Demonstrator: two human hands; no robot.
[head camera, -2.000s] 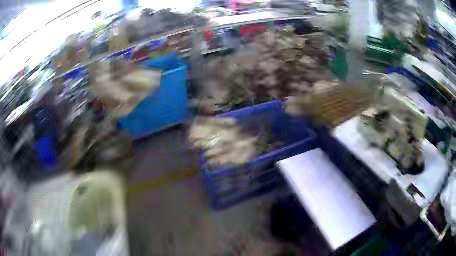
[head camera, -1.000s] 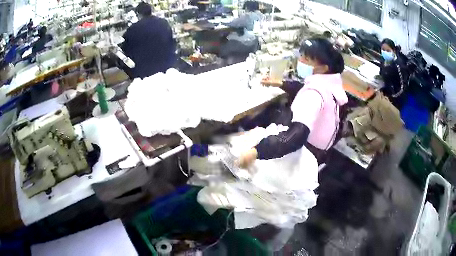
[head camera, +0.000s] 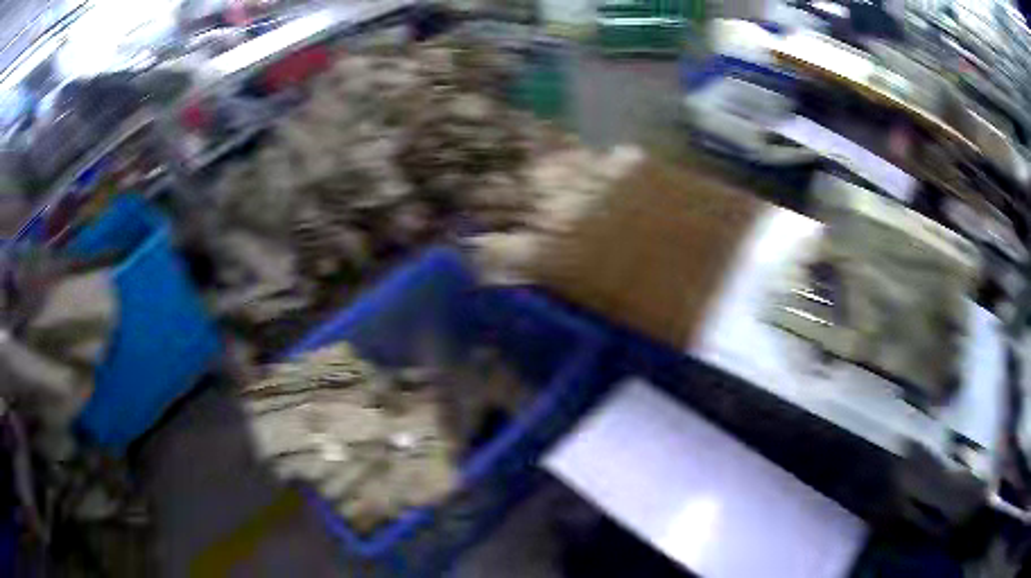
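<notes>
Neither of my hands is in the picture, and the view is blurred. Nearest in front of me is a blue crate (head camera: 526, 420), with a stack of beige cloth pieces (head camera: 351, 440) in its left part. A plain white board or tabletop (head camera: 707, 491) lies at the lower right, beside the crate. A cream sewing machine (head camera: 893, 294) stands on a white table (head camera: 752, 327) at the right. A flat brown panel (head camera: 656, 248) adjoins that table.
A lighter blue bin (head camera: 158, 327) with beige cloth stands at the left. A large heap of beige and brown cloth (head camera: 373, 147) lies behind the crate. A green crate (head camera: 647, 28) is at the top. Grey floor with a yellow line (head camera: 249, 536) shows at the lower left.
The view has swung away from the seated person in pink and the white cloth, back to the blue crate seen two seconds ago, now closer. No hand shows in either now or before.
</notes>
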